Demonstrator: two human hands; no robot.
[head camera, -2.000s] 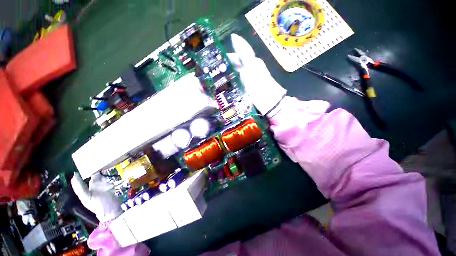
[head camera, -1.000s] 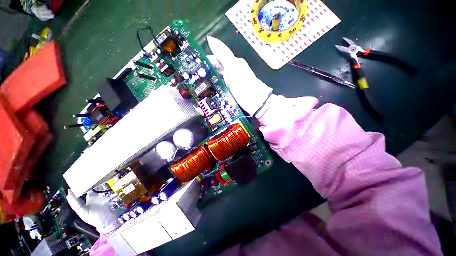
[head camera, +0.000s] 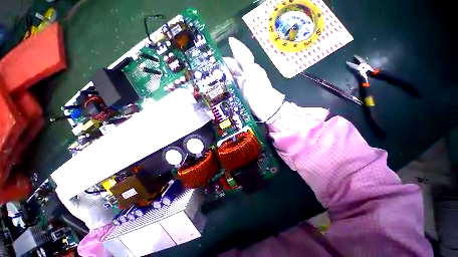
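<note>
A green circuit board (head camera: 150, 75) is held component side up and tilted in front of me. It carries a long white heat sink (head camera: 135, 140), a finned heat sink block (head camera: 163, 228), paired copper-orange coils (head camera: 239, 150), round capacitors (head camera: 194, 145) and a transformer (head camera: 129, 193). My right hand (head camera: 256, 88), in a white glove, holds the board's right edge with its fingers along the side. My left hand (head camera: 88, 206), also white-gloved, grips the lower left end; its fingers are partly hidden by the heat sink.
Red foam pads (head camera: 32, 60) lie at the left. Part of another board (head camera: 45, 238) shows at the lower left. A dotted white card with a yellow ring (head camera: 331, 32), tweezers (head camera: 331, 86) and side cutters (head camera: 366, 75) lie on the dark green mat at the right.
The board has tilted between my hands, so more of its upper-left parts and the finned top of the lower heat sink show. Both hands keep their hold.
</note>
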